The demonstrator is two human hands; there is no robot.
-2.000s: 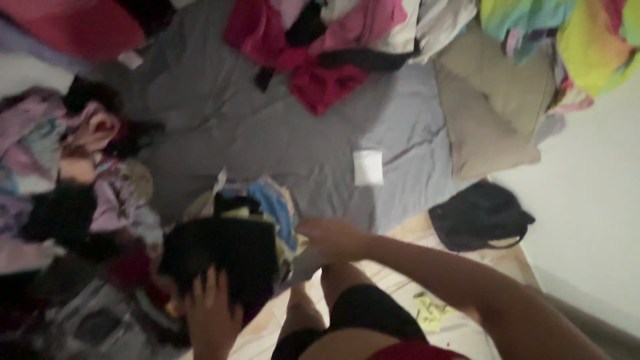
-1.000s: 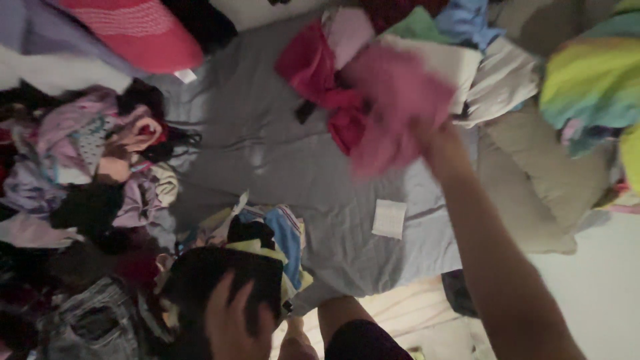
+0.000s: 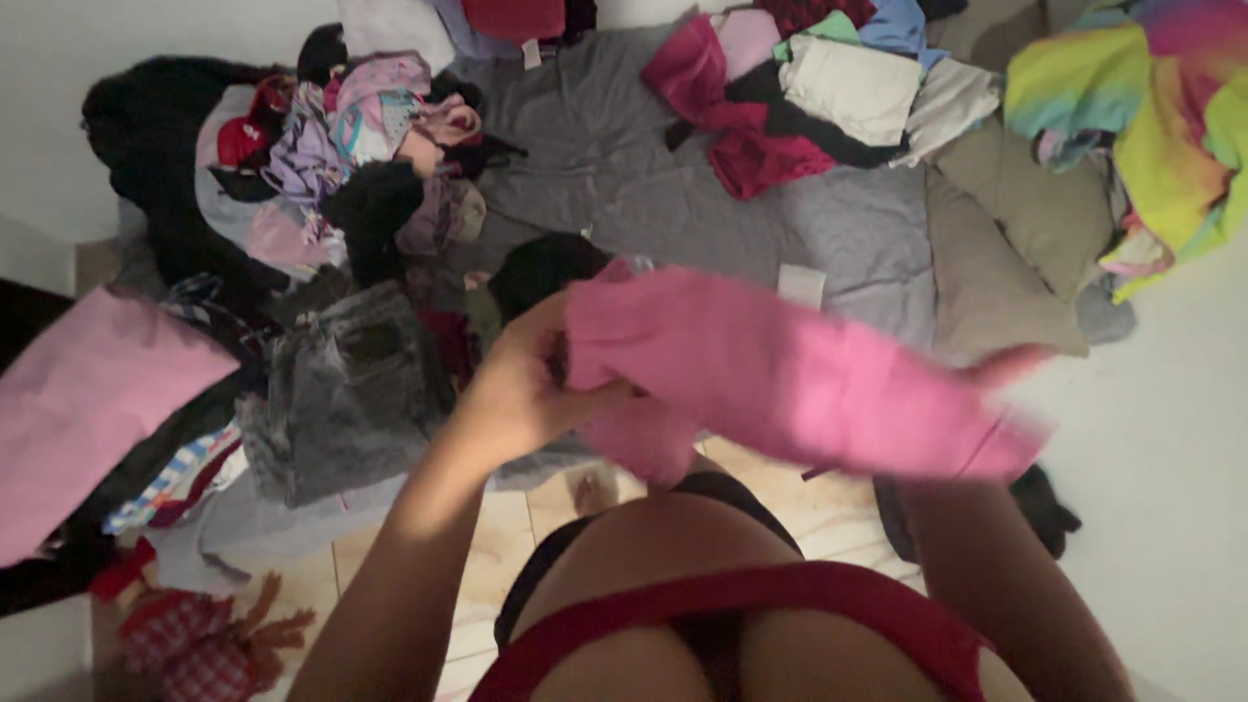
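Observation:
A pink cloth garment [image 3: 770, 361] is stretched between my two hands in front of my body. Its left end is gripped by my left hand [image 3: 546, 380], with the thumb lying over the cloth. At the other end my right hand [image 3: 1004, 390] is blurred and mostly behind the fabric, a finger or thumb sticking out above it. Behind the garment, a black cloth item [image 3: 546, 273] lies on the grey sheet [image 3: 604, 166]. A small white square [image 3: 801, 285] shows just above the pink cloth.
Mixed clothes [image 3: 370, 117] are heaped at the left, above grey denim shorts [image 3: 356, 380]. Dark pink [image 3: 765, 156] and white clothes [image 3: 853, 88] lie at the top. Beige pillows [image 3: 1014, 234] and a tie-dye cloth [image 3: 1170, 136] are at right. A rag doll [image 3: 190, 634] lies lower left.
The pink garment, lifted in my right hand over the far clothes one second ago, is now close to my body. My left hand has left the black cloth and grips the garment too.

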